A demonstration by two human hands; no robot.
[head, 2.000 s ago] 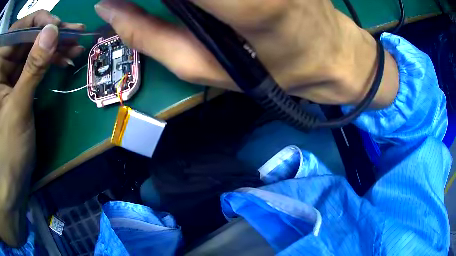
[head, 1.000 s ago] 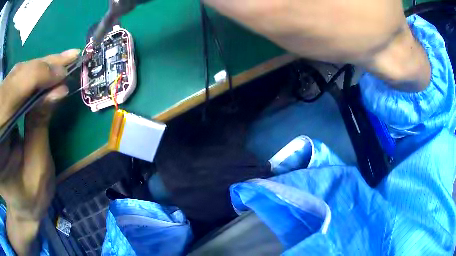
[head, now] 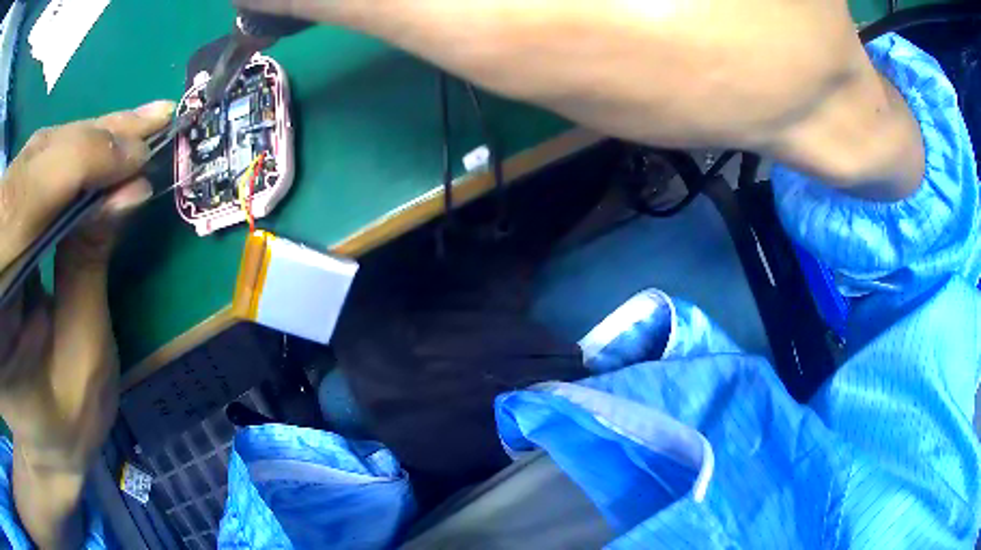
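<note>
An opened pink watch housing lies on the green mat, circuit board up. Red and yellow leads run to a silver-white battery with orange tape, hanging past the bench edge. My left hand holds long dark tweezers, tips at the housing's left side. A thin strand runs from the fingers to the board. My right hand is cut off by the top edge, fingers unseen. The soldering iron comes from under it, shaft over the housing's upper part; its tip contact is unclear.
The wooden bench edge runs diagonally below the housing. Two thin black cables cross it, one with a white tag. A white printed paper lies at upper left. A dark grated crate and blue sleeves and clothing are below.
Since two seconds ago, my right hand has moved up and mostly out of view, and the iron's shaft has come over the housing. The tweezers have moved down to the housing's left side.
</note>
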